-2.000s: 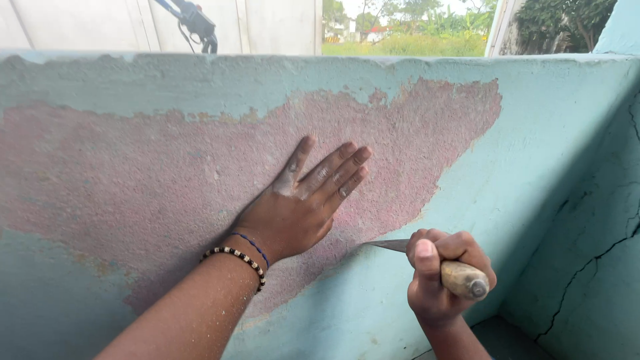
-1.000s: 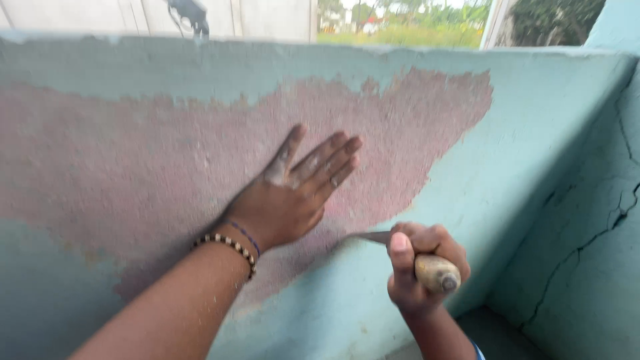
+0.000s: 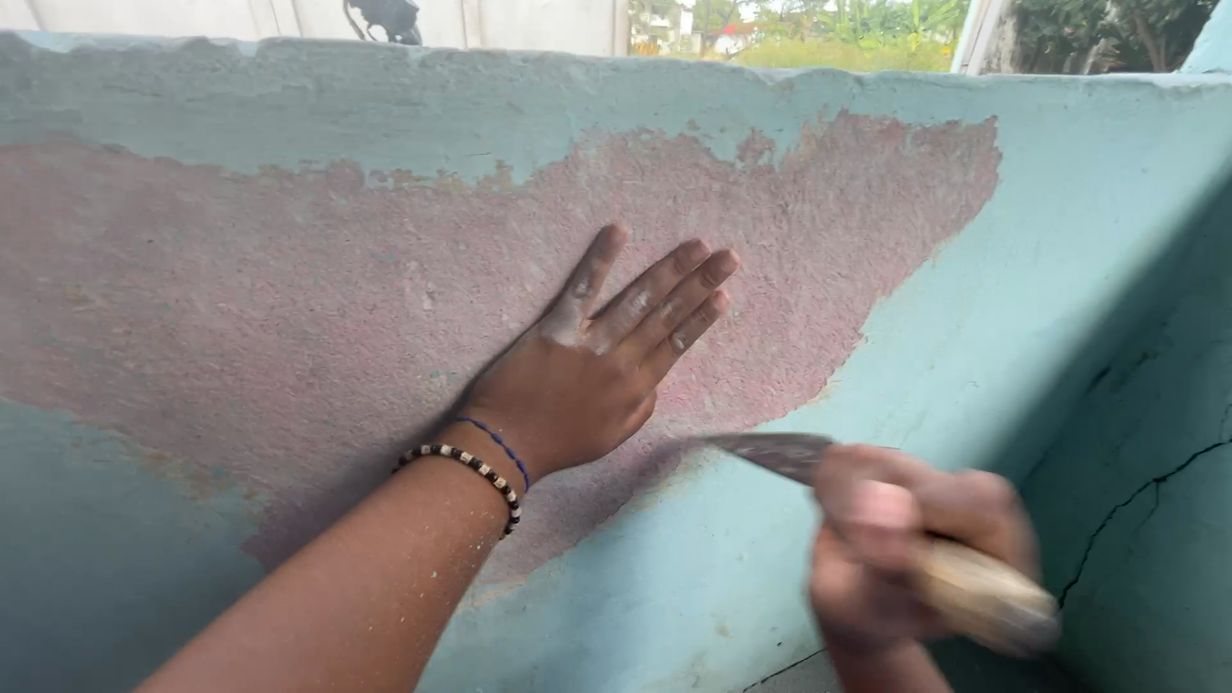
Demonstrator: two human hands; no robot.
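My left hand (image 3: 587, 375) lies flat against the low wall (image 3: 962, 318), fingers spread, on a rough pink patch (image 3: 337, 289) where the turquoise paint is gone. White dust marks its fingers. To its lower right, my right hand (image 3: 905, 549), blurred, is closed around the wooden handle (image 3: 991, 597) of a pointed metal trowel or scraper. The blade (image 3: 770, 450) points left, its tip at the lower edge of the pink patch, just below my left hand. Whether the tip touches the wall cannot be told.
The wall's uneven top edge (image 3: 539, 60) runs across the upper view. At right, a shaded turquoise side wall (image 3: 1155, 462) with a long crack meets it. Beyond the wall are a pale gate or panel (image 3: 529, 24), part of a dark object (image 3: 385, 19) and greenery (image 3: 847, 38).
My left hand stays flat on the pink patch. My right hand keeps its grip on the handle, the blade still near the patch's lower edge.
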